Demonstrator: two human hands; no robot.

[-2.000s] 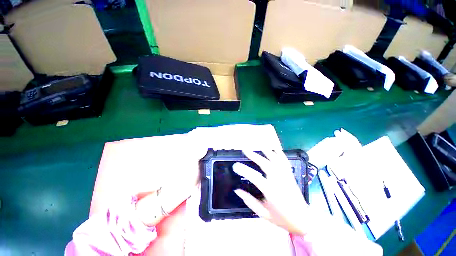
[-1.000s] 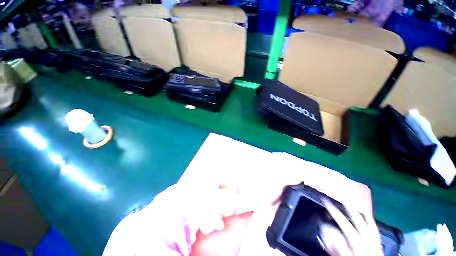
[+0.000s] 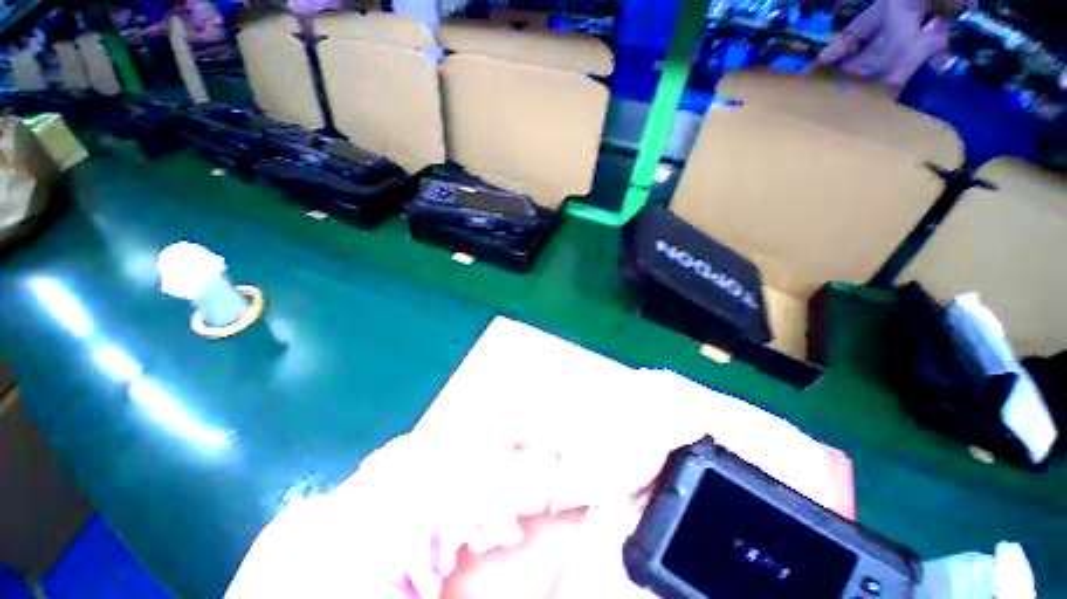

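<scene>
A black diagnostic scanner (image 3: 761,541) lies tilted at the lower right over the washed-out white and pink-red mat (image 3: 515,363). Its screen faces up, dark with small light marks, and the picture's bottom edge cuts it off. My left hand (image 3: 562,480), washed out by glare, reaches from the lower left to the scanner's left edge; its grip cannot be made out. My right hand is not in view.
Open boxes with tall brown lids line the bench's back edge. One holds a TOPDON case (image 3: 702,275), another a scanner (image 3: 486,211). A white object (image 3: 217,287) stands in a yellowish ring (image 3: 246,318). A person (image 3: 883,41) is beyond the bench.
My right hand lay over the screen and has left the picture. The screen is now uncovered and shows light marks. The view has swung left since the oldest frame.
</scene>
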